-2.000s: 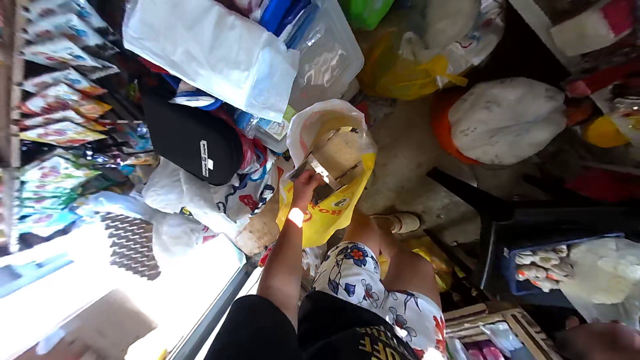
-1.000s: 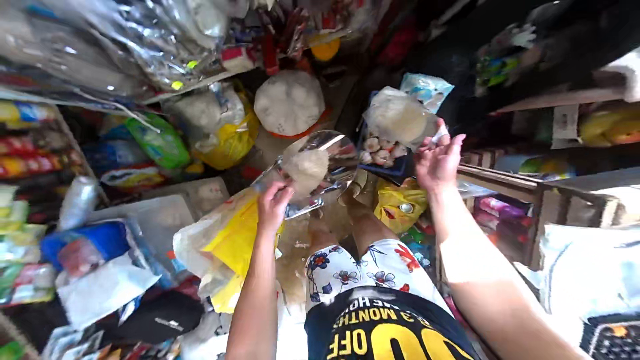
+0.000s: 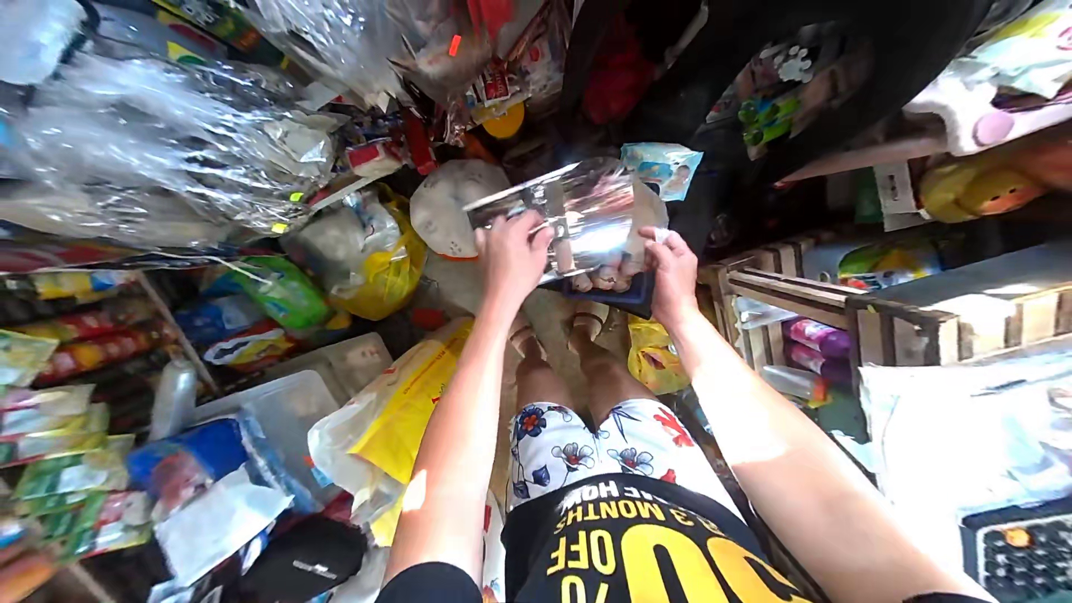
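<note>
A clear, shiny plastic bag or sheet [image 3: 590,209] stretches between my hands, bright with reflections. The fingers of my left hand [image 3: 515,251] are closed on its left part. My right hand [image 3: 672,266] is at the right side, its fingertips pinching a pale plastic edge; whether that is the same piece I cannot tell. Under the plastic, round pale bulbs, likely garlic [image 3: 610,276], show in a dark blue tray [image 3: 636,293]. A light blue printed packet [image 3: 663,170] lies just beyond the right hand.
A white-covered round container [image 3: 456,205] stands beyond my left hand. Yellow plastic bags [image 3: 389,268] lie at the left, with another yellow bag [image 3: 657,356] near my feet. A wooden crate [image 3: 791,289] stands at the right. Clear plastic packaging [image 3: 167,151] fills the upper left.
My right hand was raised apart with its palm showing; it has come in towards my left hand, to the plastic. The clear plastic is now spread across both hands.
</note>
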